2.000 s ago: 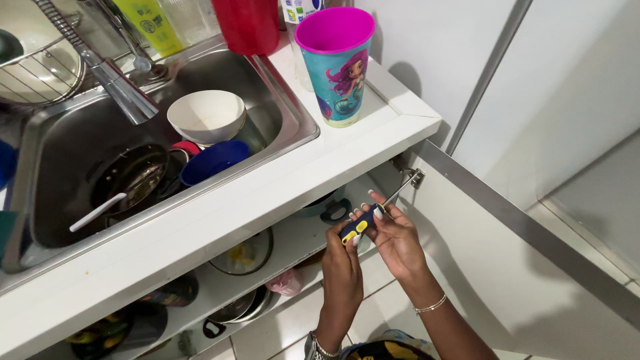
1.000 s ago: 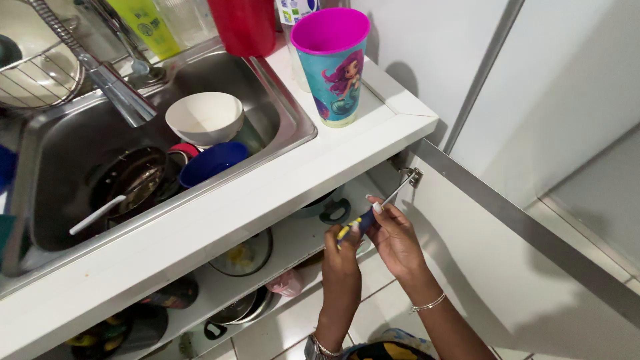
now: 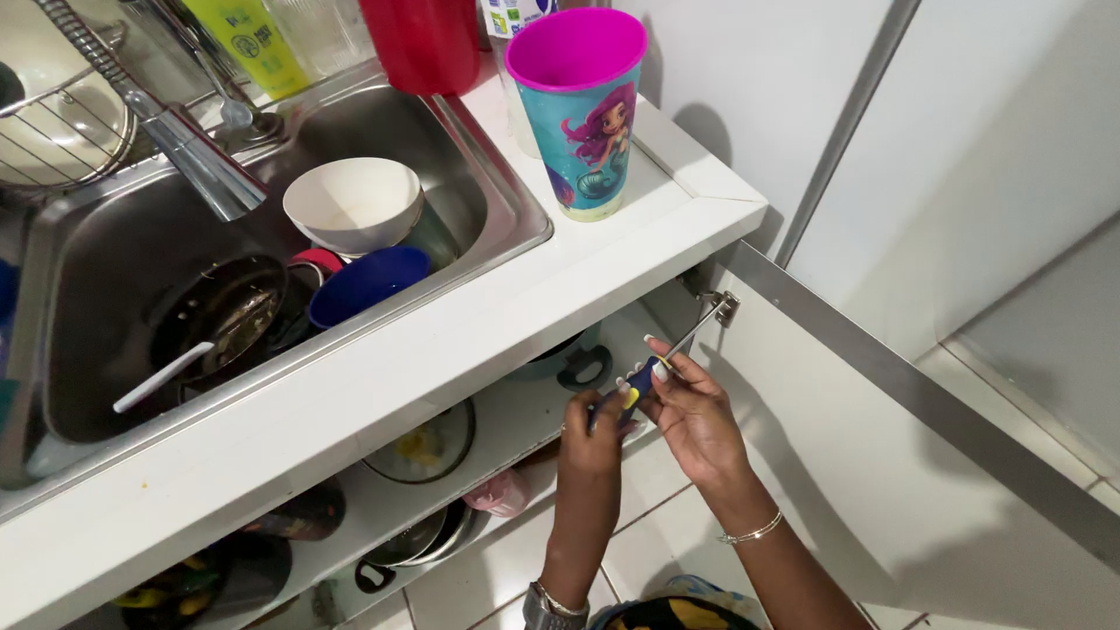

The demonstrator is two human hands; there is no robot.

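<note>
A screwdriver (image 3: 632,391) with a dark blue and yellow handle is held in both hands below the counter's edge. My left hand (image 3: 595,437) is closed around the rear of the handle. My right hand (image 3: 696,407) grips the front of the handle near the base of the shaft. The metal shaft slants up and right, its tip at the metal hinge (image 3: 724,308) on the inner face of the open white cabinet door (image 3: 840,420). Whether the tip sits in a screw cannot be told.
A mermaid cup (image 3: 582,122) stands on the white counter (image 3: 350,420) above the hands. The steel sink (image 3: 79,367) holds a white bowl (image 3: 354,206), a blue bowl (image 3: 372,284) and a dark pan (image 3: 227,306). Cabinet shelves below hold pots and a glass lid (image 3: 424,446).
Both hands stay at the hinge with the screwdriver. The handle has turned in the fingers, and the left hand's grip on it has shifted.
</note>
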